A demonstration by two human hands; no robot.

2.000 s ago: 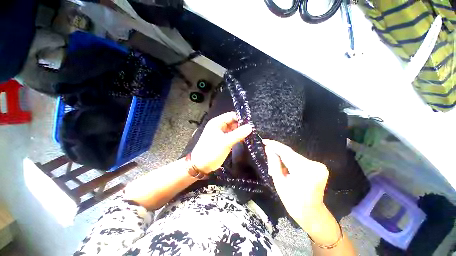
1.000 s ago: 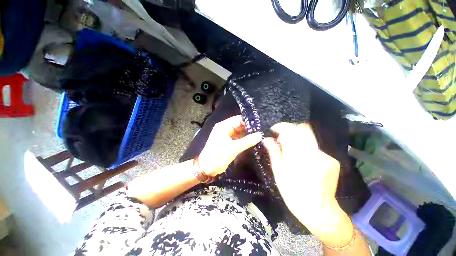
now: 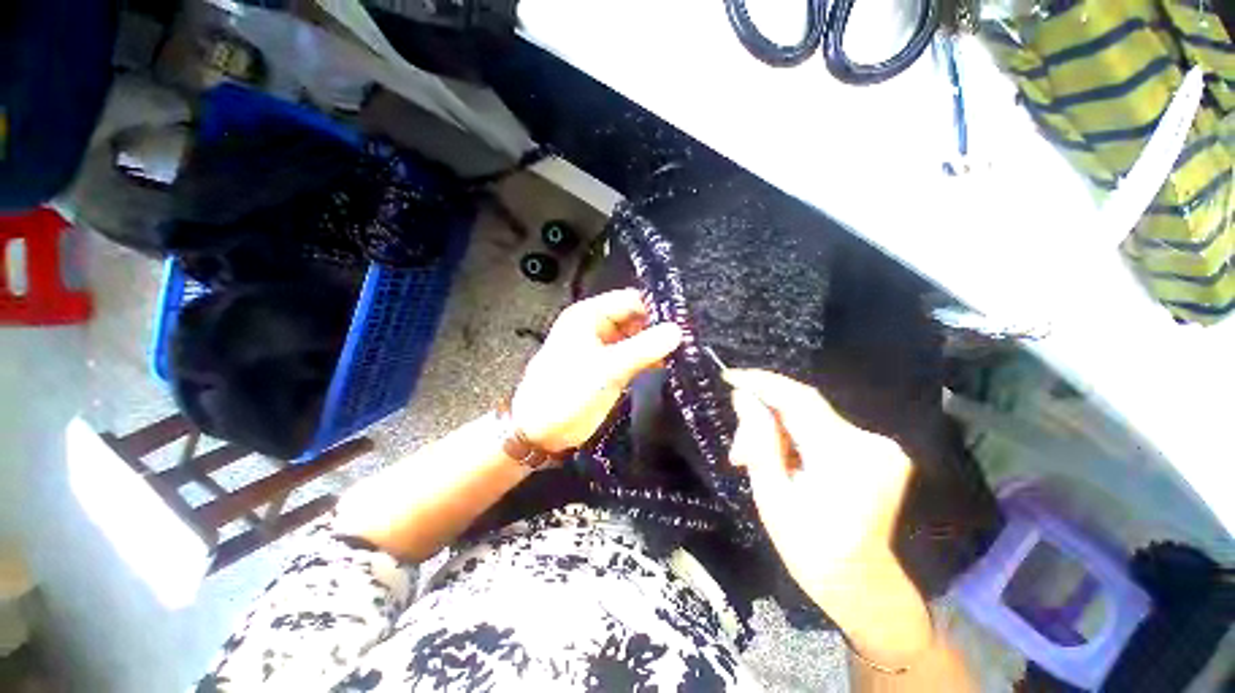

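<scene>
The dark jacket (image 3: 759, 291) lies over the lap, partly under the table edge, its surface nubby. A narrow flecked trim (image 3: 702, 399) runs along its edge, curving down between my hands. My left hand (image 3: 585, 372) pinches the trim between thumb and fingers. My right hand (image 3: 819, 481) is just to the right of the trim, its thumb and index fingertips together on a thin pale sliver, possibly a needle, that points to the trim. Thread cannot be made out.
A white table (image 3: 867, 163) crosses the upper right, with black scissors handles (image 3: 876, 68), a slim blue tool (image 3: 959, 108) and a yellow-and-black striped cloth (image 3: 1178, 176). On the floor are a blue basket (image 3: 345, 359) of black garments, a purple stool (image 3: 1050, 582) and a red stool (image 3: 68, 271).
My right hand has moved down and slightly away from the trim, and the pale sliver shows at its fingertips. My left hand has shifted slightly up and left, still pinching the trim.
</scene>
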